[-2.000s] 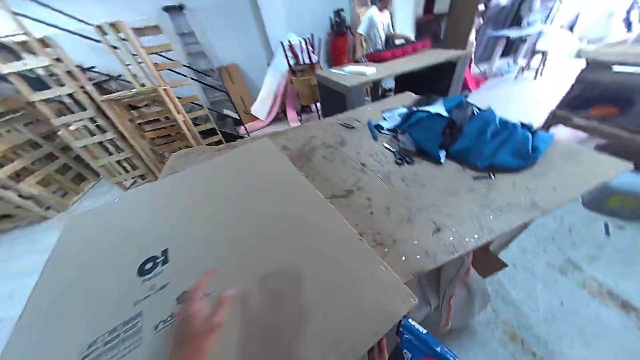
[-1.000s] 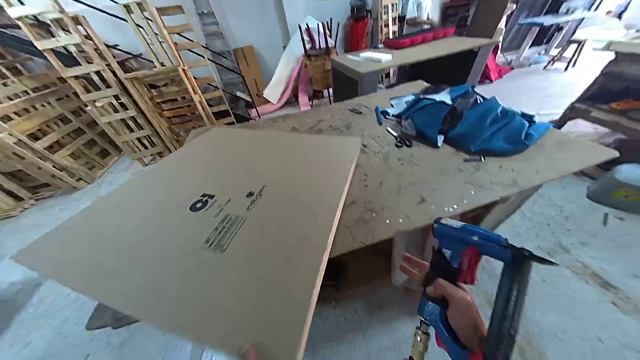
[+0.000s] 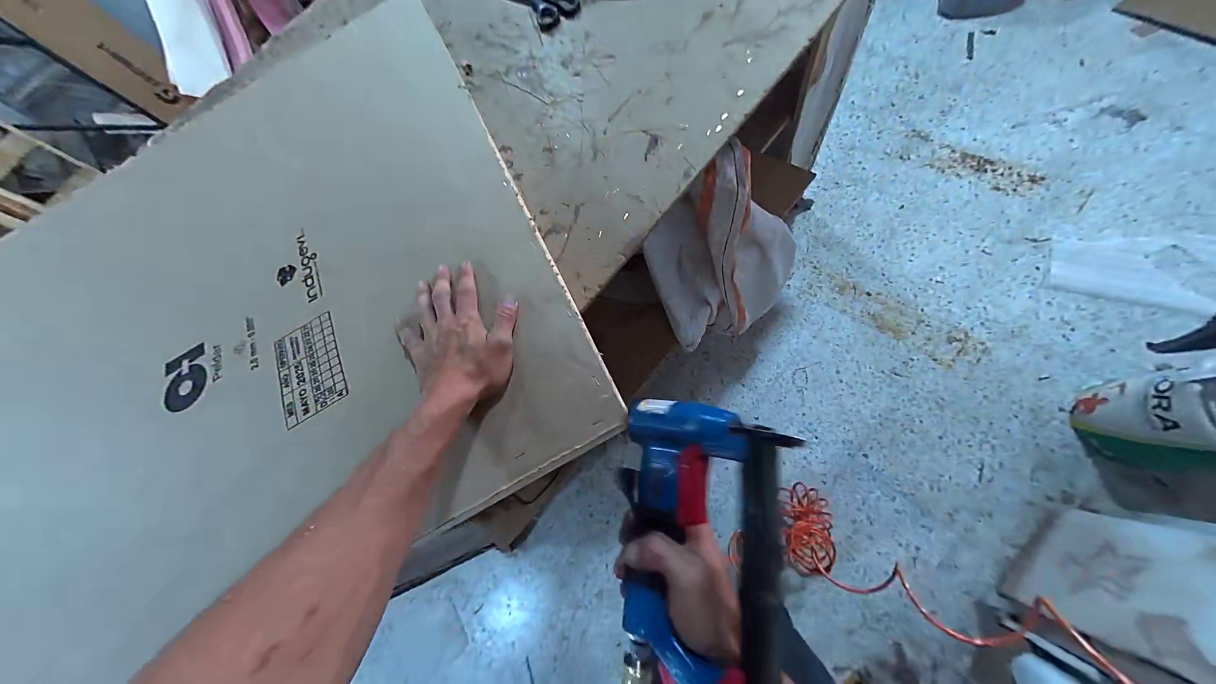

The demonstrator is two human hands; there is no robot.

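Observation:
A large fiberboard sheet (image 3: pixel 380 180) with printed marks lies over the left part of the workbench (image 3: pixel 608 104). My left hand (image 3: pixel 461 342) rests flat on the sheet near its right edge, palm down and fingers spread. My right hand (image 3: pixel 679 579) grips the handle of a blue pneumatic stapler (image 3: pixel 684 427) with a black magazine. The stapler is beside the sheet's near right corner; whether they touch cannot be told. Short staple-like marks show on the sheet near that corner.
A pale cloth sack (image 3: pixel 722 247) hangs under the bench edge. An orange coiled air hose (image 3: pixel 807 532) runs over the floor. At right stand a white and green bucket (image 3: pixel 1149 427) and a light padded piece (image 3: pixel 1092 570). Scissors (image 3: pixel 551 11) lie at the bench's far part.
The sheet, tilted off the bench a second ago, now lies flatter over it. My left hand has come onto its top face. The stapler has moved to the sheet's corner. The view has tipped down.

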